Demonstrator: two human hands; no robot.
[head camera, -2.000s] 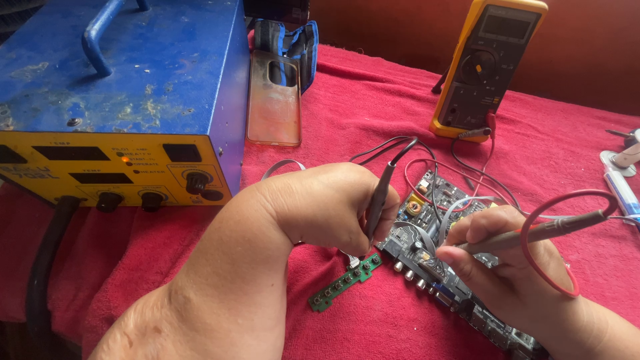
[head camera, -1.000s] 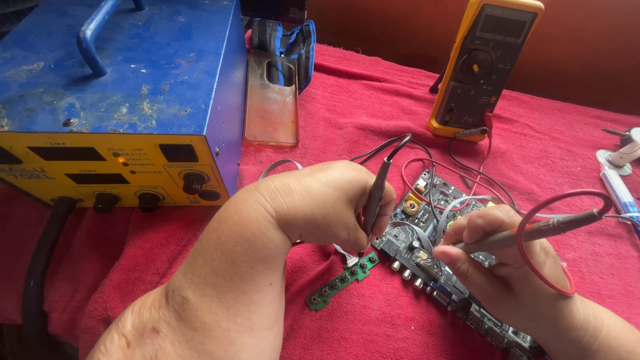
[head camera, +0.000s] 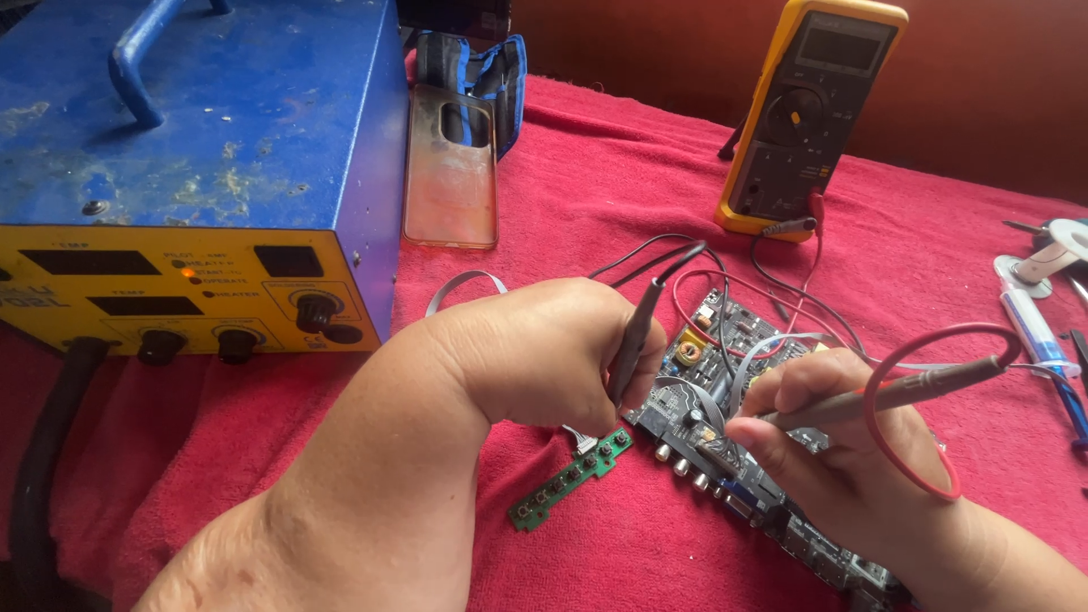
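Observation:
My left hand (head camera: 561, 348) grips a multimeter test probe with a black lead (head camera: 634, 344), its tip pointing down at the left edge of the circuit board. My right hand (head camera: 837, 433) holds the probe with the red lead (head camera: 901, 394) like a pen over the main circuit board (head camera: 653, 415); its tip is hidden by the fingers. Grey ribbon cables cross the board. Below my left hand lies a green button board (head camera: 561, 486) with a white connector. Behind the board stands a yellow and black multimeter (head camera: 795, 127), tilted, with both leads plugged in.
A blue and yellow soldering station (head camera: 195, 170) fills the left side. Beside it lie a clear phone case (head camera: 450, 200) and a black and blue pouch (head camera: 508, 93). At the right are a syringe (head camera: 1033, 327) and a white spool (head camera: 1033, 259). Red cloth (head camera: 595, 195) covers the table.

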